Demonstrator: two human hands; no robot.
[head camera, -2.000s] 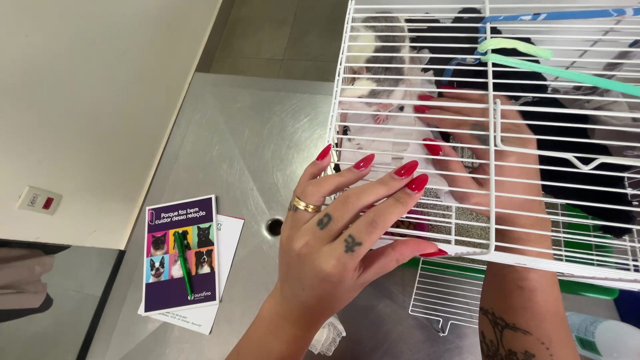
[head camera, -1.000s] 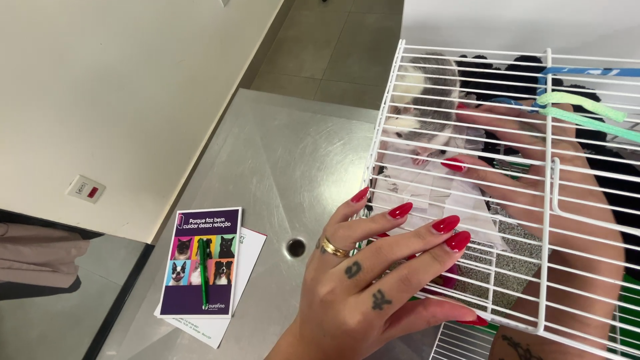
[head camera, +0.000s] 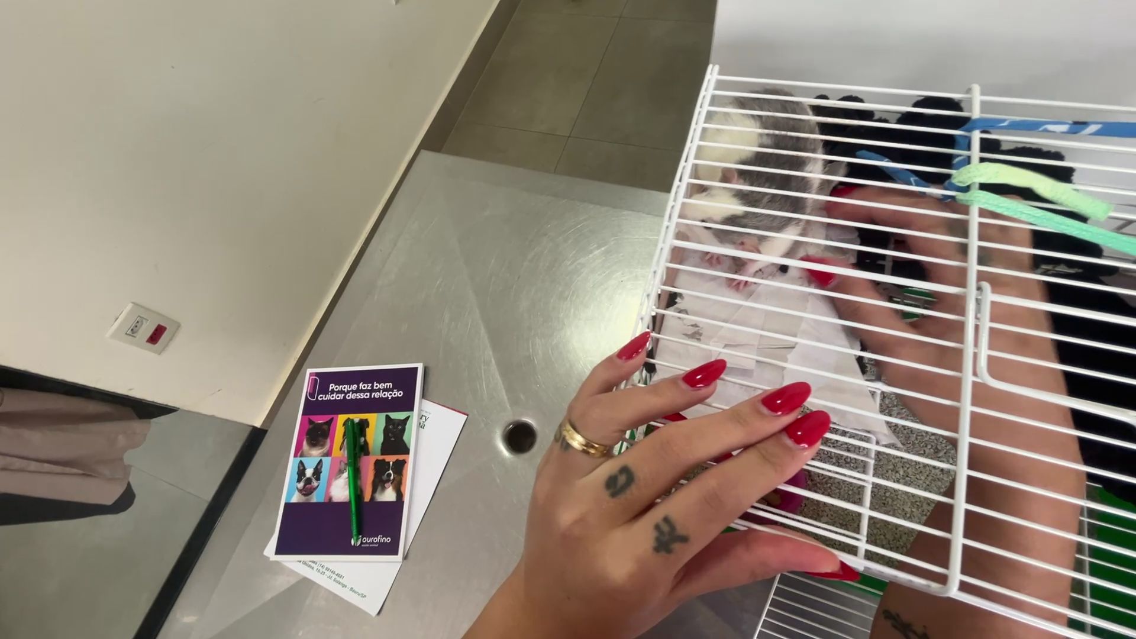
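A white wire cage (head camera: 960, 426) fills the right of the view. My left hand (head camera: 661, 484), with red nails and a gold ring, rests against the outside of its near left corner, fingers spread over the bars and thumb under the edge. Inside, behind the bars, my right hand (head camera: 923, 257) reaches toward a grey and white rat (head camera: 772, 177), fingertips close beside its body; whether they touch it is not clear. The rat is at the cage's far left corner, its paws on crumpled white paper (head camera: 754, 328). Grey granular litter (head camera: 896, 488) lies nearer, beside my right forearm.
On the steel table (head camera: 444, 293) lie a purple booklet (head camera: 342, 524) with pet pictures, a green pen (head camera: 353, 479) on it and a printed sheet (head camera: 435, 444) beneath. A round drain hole (head camera: 519, 436) is beside them. Blue and green strips (head camera: 1034, 182) and black fabric (head camera: 1092, 328) are at the cage.
My left hand stays on the cage corner and my right hand stays inside near the rat. The rat's head, low near its paws before, is now less distinct. The view has shifted.
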